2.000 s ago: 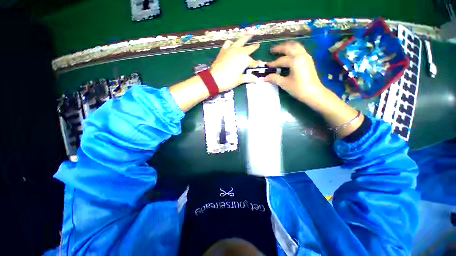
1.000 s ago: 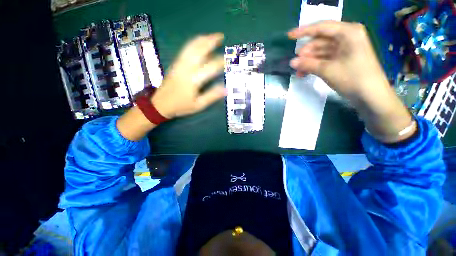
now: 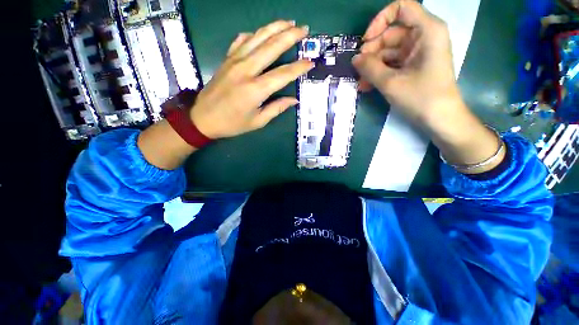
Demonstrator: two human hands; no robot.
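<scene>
A phone mid-frame (image 3: 313, 120) lies on the dark green mat in front of me, with its main board end away from me. A black sticker (image 3: 336, 67) lies over part of the main board. My left hand (image 3: 254, 86) is at the frame's left edge, fingers spread, with two fingertips at the board and sticker's left side. My right hand (image 3: 409, 63) is at the board's right edge, thumb and fingers bent close to the sticker's right side. Whether it pinches the sticker's edge is hidden.
Three phone frames (image 3: 166, 60) lie side by side at the left. A white liner strip (image 3: 401, 149) lies right of the work, partly under my right hand. A red-rimmed scrap container (image 3: 559, 70) and white sticker sheets (image 3: 562, 155) are at the right edge.
The black sticker, earlier at the liner's far end and then blurred by my right hand, now lies over the board. Both hands have closed in on the frame.
</scene>
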